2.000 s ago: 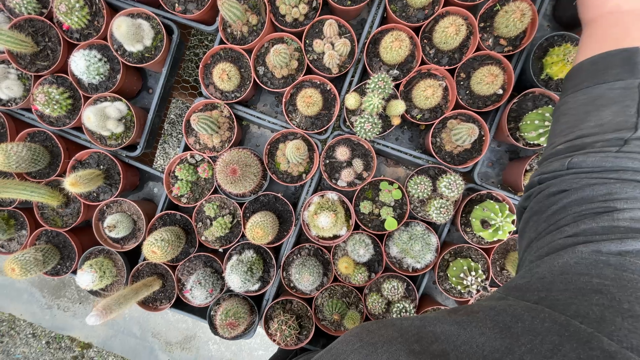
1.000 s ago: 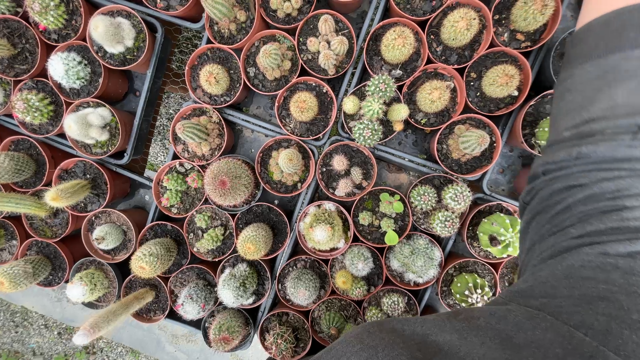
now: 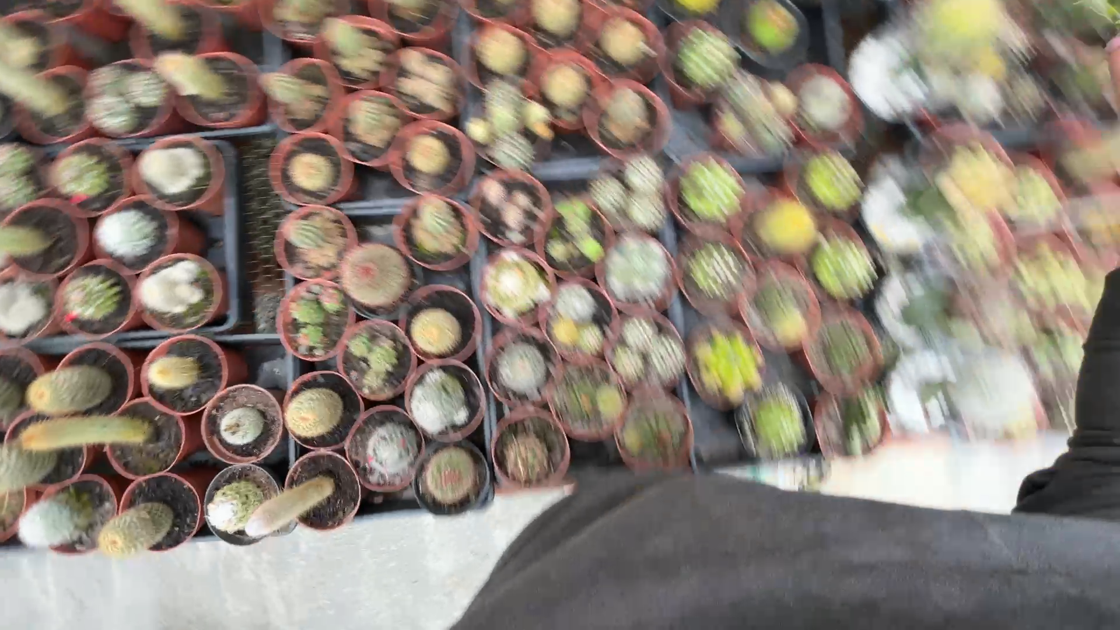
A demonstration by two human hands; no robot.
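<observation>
Neither my left hand nor my right hand shows. A dark sleeve (image 3: pixel 1072 411) stands at the right edge, and dark grey clothing (image 3: pixel 787 560) fills the bottom right. Small cacti in reddish-brown plastic pots stand close together in black trays. Near the middle are a round spiny cactus (image 3: pixel 376 276), a white-spined cactus (image 3: pixel 439 402) and a cluster of small green cacti (image 3: pixel 647 350). A long pale columnar cactus (image 3: pixel 291 506) leans out of its pot at the lower left. Motion blurs the right side.
Black tray rims (image 3: pixel 234 236) divide the groups of pots. A pale grey surface (image 3: pixel 262 586) runs along the near edge. At the upper right are blurred yellow-green plants (image 3: pixel 980 175) and white shapes. A mesh strip (image 3: pixel 262 236) lies between trays at the left.
The view has shifted, bringing more pots in at the right. The arm that crossed the right side earlier now shows only as a sleeve at the right edge.
</observation>
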